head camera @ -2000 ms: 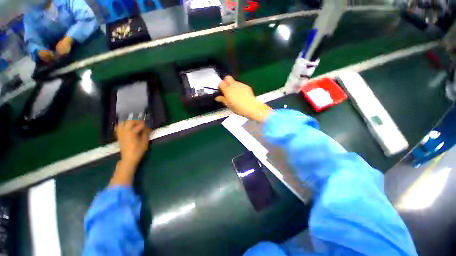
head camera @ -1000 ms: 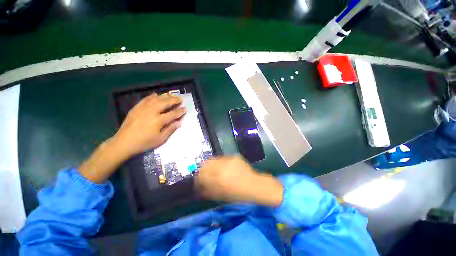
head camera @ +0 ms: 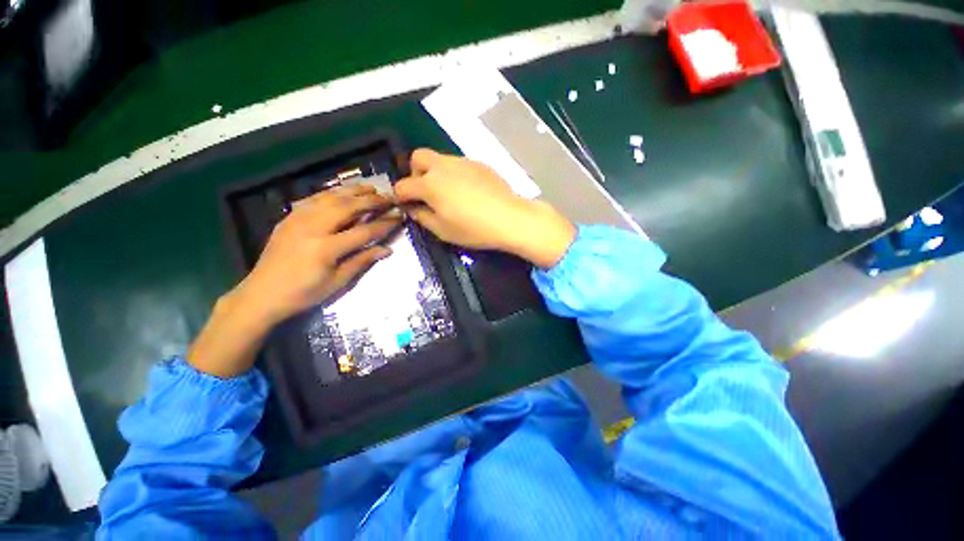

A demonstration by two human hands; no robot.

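Observation:
The open tablet assembly (head camera: 372, 306) lies inside the black foam tray (head camera: 372, 410) in front of me, its silver-white battery in the centre and the chip-covered mainboard (head camera: 393, 349) at the near end. My left hand (head camera: 317, 248) lies over the upper left of the tablet with fingers bent. My right hand (head camera: 476, 206) comes in from the right, its fingertips meeting the left fingers at the tablet's upper right edge. The fingers hide the contact point, so I cannot tell whether either hand holds a small piece or tool.
A dark smartphone (head camera: 501, 283) lies right of the tray, partly under my right arm. Beyond it are a grey-beige sheet (head camera: 550, 169), a thin dark tool (head camera: 576, 142), small white pads (head camera: 636, 142), a red bin (head camera: 748, 40) and a long white bar (head camera: 830, 122). A white strip (head camera: 53, 370) lies far left.
The view has turned down from the conveyor to the tray on the bench. My right hand has moved from the tray's near right side up to the far right edge, beside my left hand.

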